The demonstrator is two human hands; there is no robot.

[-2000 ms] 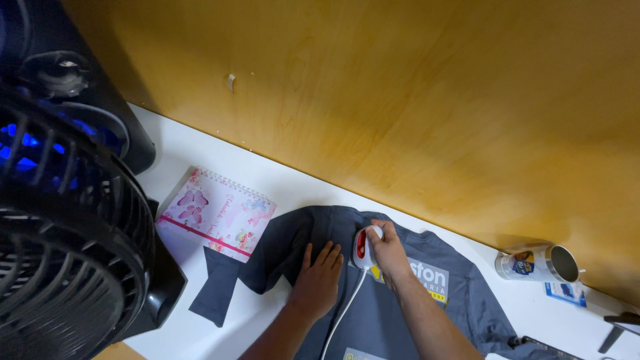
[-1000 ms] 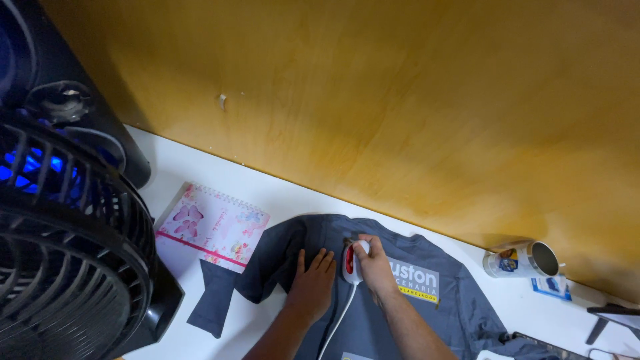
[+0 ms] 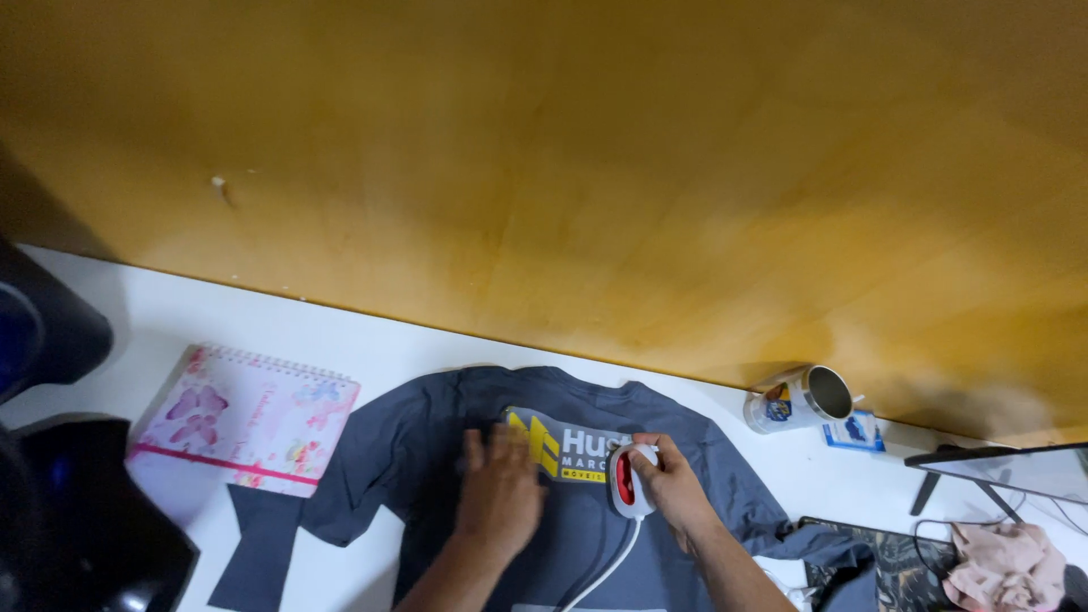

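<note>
A dark grey long-sleeved shirt (image 3: 552, 544) with a white and yellow print lies spread on the white table (image 3: 374, 314). My right hand (image 3: 676, 493) grips a small white and red corded device (image 3: 633, 482), perhaps a mini iron, over the right end of the print. Its white cord runs down across the shirt. My left hand (image 3: 501, 493), slightly blurred, is over the shirt at the left edge of the print, fingers apart and holding nothing.
A spiral notebook (image 3: 246, 416) lies left, beside black equipment (image 3: 85, 510). At right are a metal mug (image 3: 795, 399), a small blue and white packet (image 3: 853, 431), a screen on a stand (image 3: 1011, 467) and a pink cloth (image 3: 1003, 565). A wooden panel (image 3: 544, 170) rises behind.
The device in my right hand has moved right across the shirt, from left of the print to its right part. My left hand has moved right from the shirt's left side. The view has shifted right.
</note>
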